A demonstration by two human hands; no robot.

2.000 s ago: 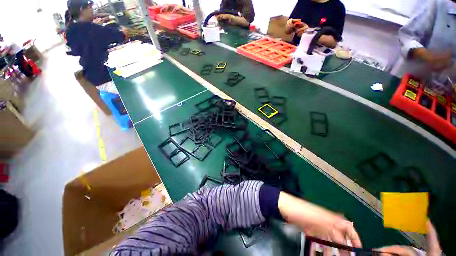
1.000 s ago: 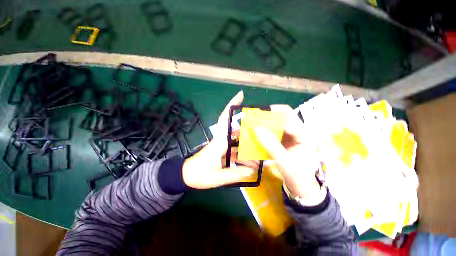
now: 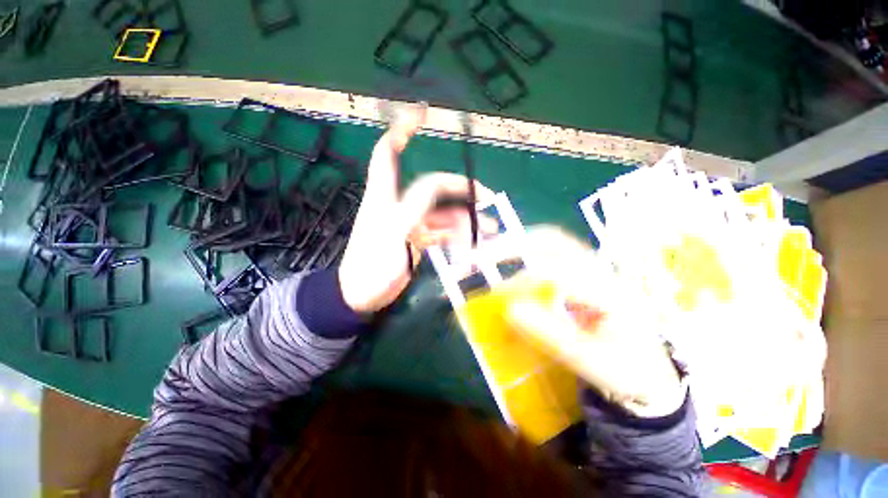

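My left hand [image 3: 389, 219] is blurred in the middle of the view. It holds a thin black plastic frame [image 3: 472, 185], seen nearly edge-on. No yellow piece can be made out on this frame. A sticker sheet [image 3: 508, 350] lies below and right of the hand, with empty windows at its upper end and yellow pieces lower down. My right hand [image 3: 584, 311] is over the sheet's right side and strongly blurred. Its fingertips cannot be read, nor whether it holds anything.
A pile of black frames [image 3: 229, 195] lies at left. A fanned, overexposed stack of sheets [image 3: 701, 311] is at right, beside a cardboard box [image 3: 862, 311]. A pale rail [image 3: 584, 141] separates the bench from the green belt, where black frames and one yellow-outlined frame [image 3: 137, 45] lie.
My left hand has turned the frame from facing the camera to edge-on and raised it slightly. My right hand has moved down and right onto the sheet, away from the frame.
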